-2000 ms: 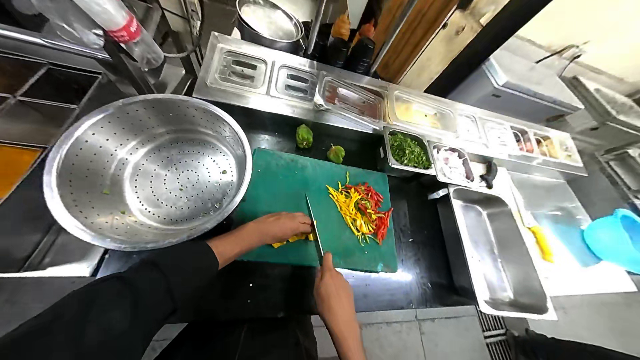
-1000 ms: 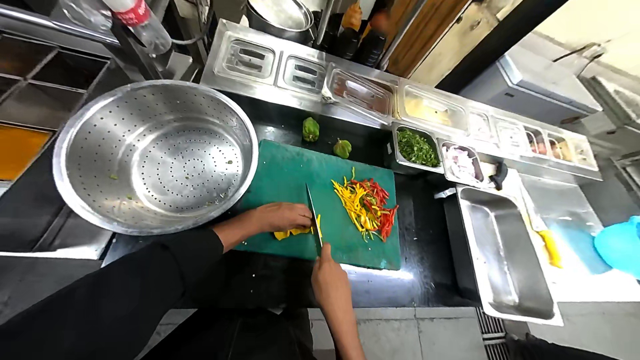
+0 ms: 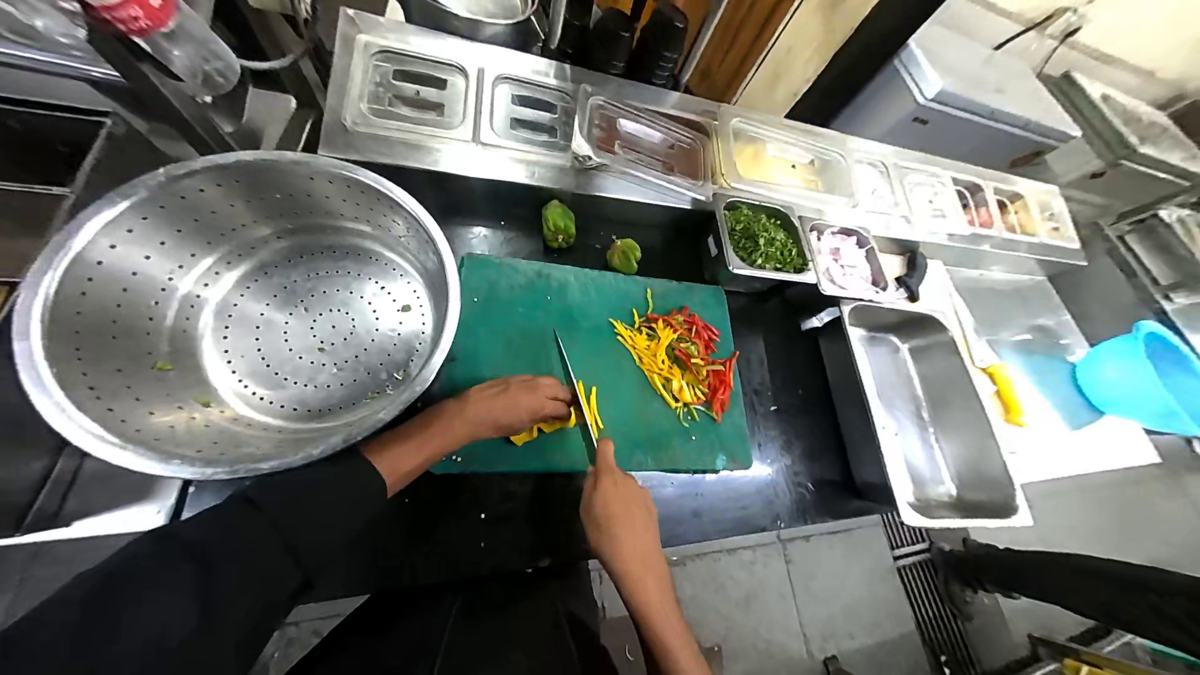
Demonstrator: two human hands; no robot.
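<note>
A green cutting board (image 3: 525,300) lies on the black counter. My left hand (image 3: 516,408) presses a piece of yellow bell pepper (image 3: 544,429) down on it, fingers curled beside the blade. The handle of a kitchen knife (image 3: 575,380) is in my right hand (image 3: 619,511), which covers most of it; the blade points away from me. Thin yellow strips (image 3: 596,405) lie just right of the blade. Farther right on the board is a pile of yellow and red pepper strips (image 3: 677,361). Two green pepper pieces (image 3: 559,225) rest behind the board.
A large steel colander (image 3: 323,323) stands at the left. Behind runs a steel rail of lidded containers (image 3: 530,114). Chopped herbs (image 3: 764,236) and sliced onion (image 3: 847,260) sit in pans. At right are an empty steel pan (image 3: 928,412), a yellow-handled knife (image 3: 1005,394) and a blue bowl (image 3: 1144,375).
More cut yellow strips now show to the right of the blade than in the earlier frames. Both hands stay at about the same place on the board.
</note>
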